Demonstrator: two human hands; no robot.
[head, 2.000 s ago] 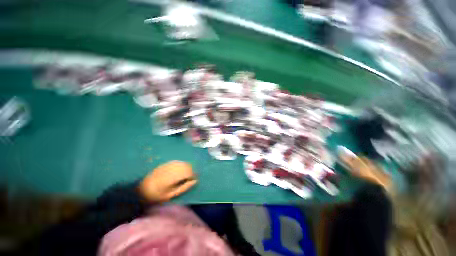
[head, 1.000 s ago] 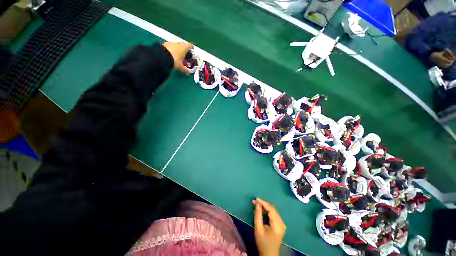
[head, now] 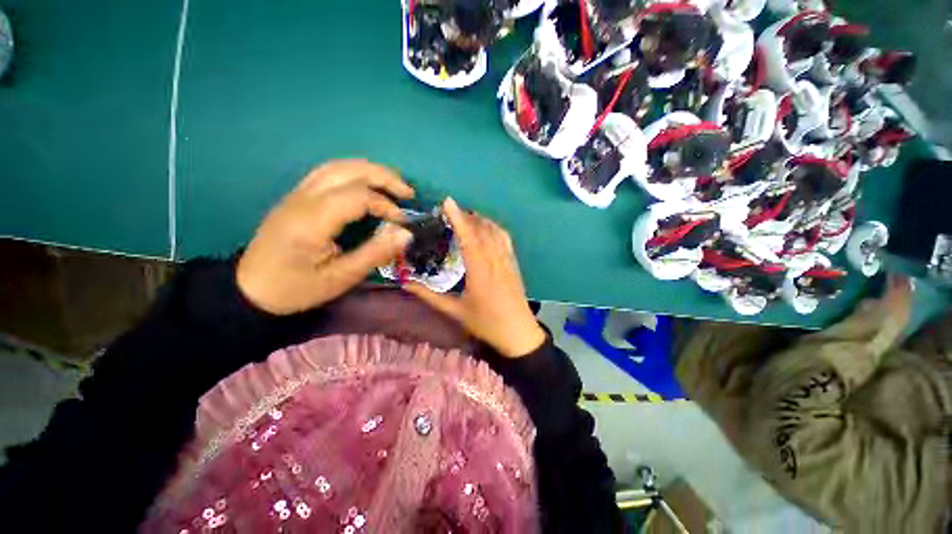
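A white camera shell (head: 451,273) with black parts inside and a bit of red wire is held over the near edge of the green bench. My right hand (head: 480,273) grips its right side, thumb and fingers around the rim. My left hand (head: 326,235) is at its left side, fingertips touching the shell and its black parts. The fingers hide much of the shell's left side and rim.
A large cluster of semi-finished cameras (head: 684,154), white with black parts and red wires, lies at the back right. A black box (head: 927,209) is at the right edge. A person in a tan jacket (head: 835,402) sits at the lower right.
My left hand has come back from the far row of cameras to the front of my body. My right hand has met it, and a camera shell is now between them. The view has turned.
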